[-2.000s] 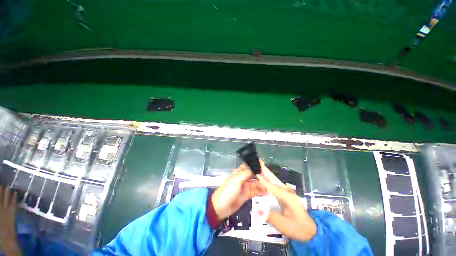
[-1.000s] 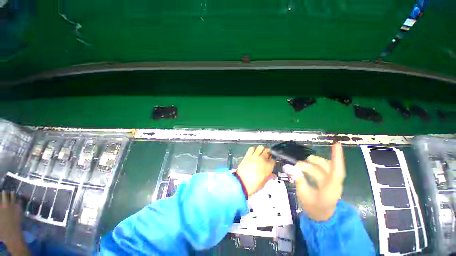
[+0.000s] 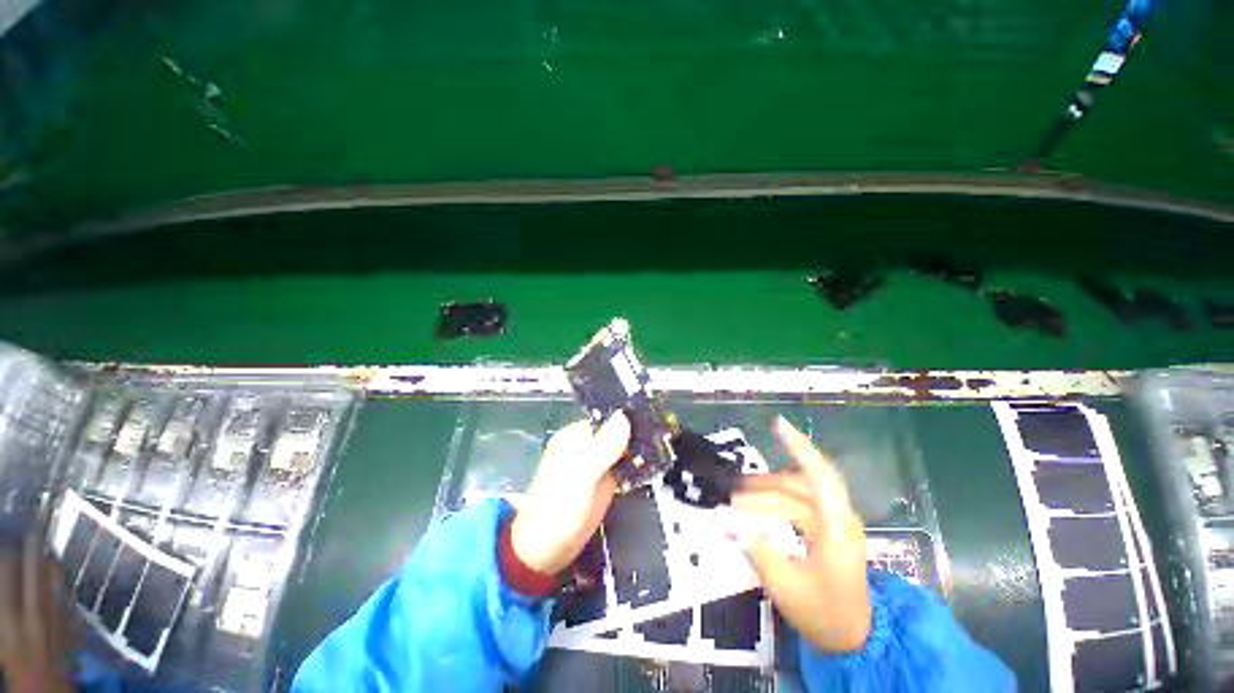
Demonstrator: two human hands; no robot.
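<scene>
My left hand [image 3: 570,493] holds a circuit board [image 3: 621,406], tilted, dark with bright points along its edges. My right hand [image 3: 809,544] is beside it. A black adhesive film [image 3: 704,468] lies at the right hand's fingertips and meets the board's lower right edge; it is blurred. A white patch is on the right thumb. Beneath both hands lies a sticker sheet [image 3: 692,584] with large black rectangles, and a white sheet with small black spots partly shows. They lie over a clear blister tray [image 3: 513,462], mostly covered.
Blister trays with silver boards stand at left [image 3: 288,447] and far right [image 3: 1203,467]. Sticker sheets lie at left [image 3: 125,575] and right [image 3: 1083,542]. A worn white rail [image 3: 487,385] borders the green belt, with several dark boards [image 3: 472,318]. Another person's blurred hand [image 3: 27,609] is at lower left.
My left hand has moved left and now holds up a board. The black film has come down beside it at my right hand. The sticker sheet's large rectangles now show below.
</scene>
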